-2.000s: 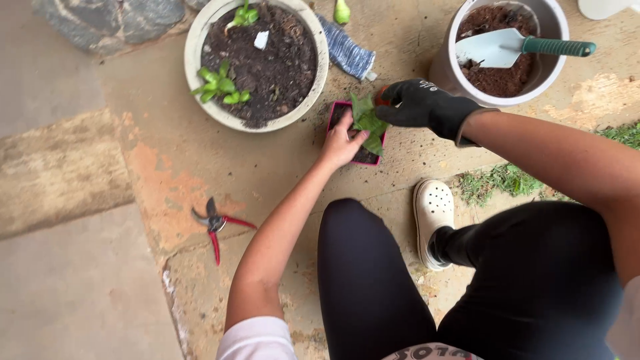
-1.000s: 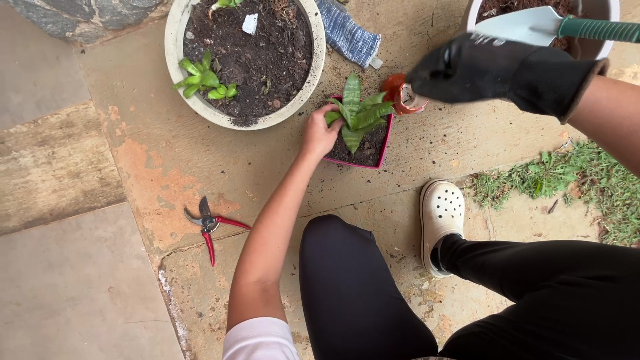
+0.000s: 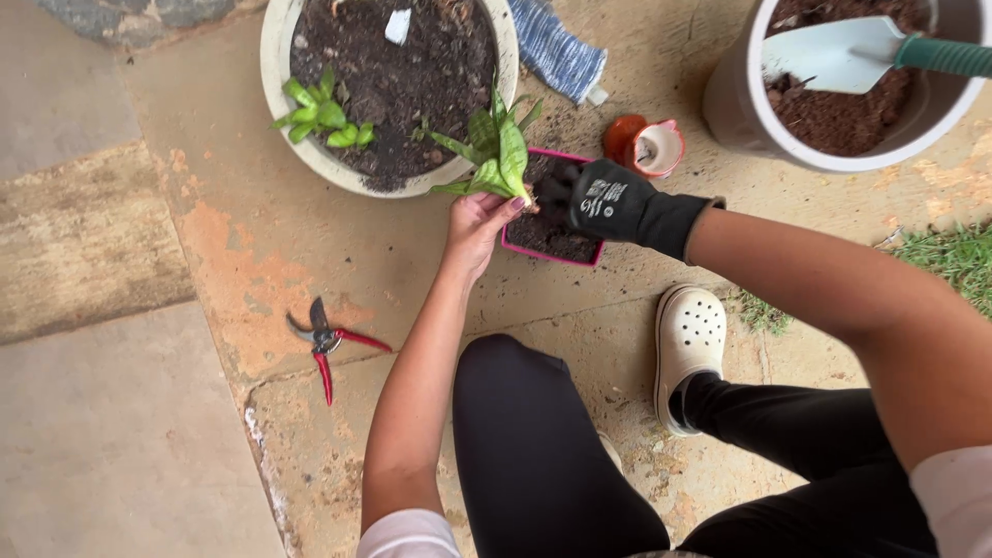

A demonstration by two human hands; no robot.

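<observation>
Bare, my left hand (image 3: 482, 225) pinches a green leafy plant (image 3: 496, 151) near its base, its leaves reaching over the rim of the big round planter. The plant's base, with short roots, lies at the left side of a pink-rimmed square pot (image 3: 554, 244) of dark soil. My right hand (image 3: 608, 200), in a black work glove, has its fingertips down at the soil in that pot; whether they grip anything is hidden. Just above the glove, a small orange-and-white ceramic pot (image 3: 659, 149) lies on its side.
A round planter (image 3: 275, 116) with soil and small green plants stands at upper left, beside a blue knitted cloth item (image 3: 558, 50). At upper right, a grey pot (image 3: 736, 116) holds brown substrate and a green-handled trowel (image 3: 845, 54). Red-handled pruning shears (image 3: 325, 339) lie open on the paving.
One second ago the plant stood in the pink-rimmed pot with my left hand at it; now it is lifted and tilted left. My gloved hand has come back down to the soil.
</observation>
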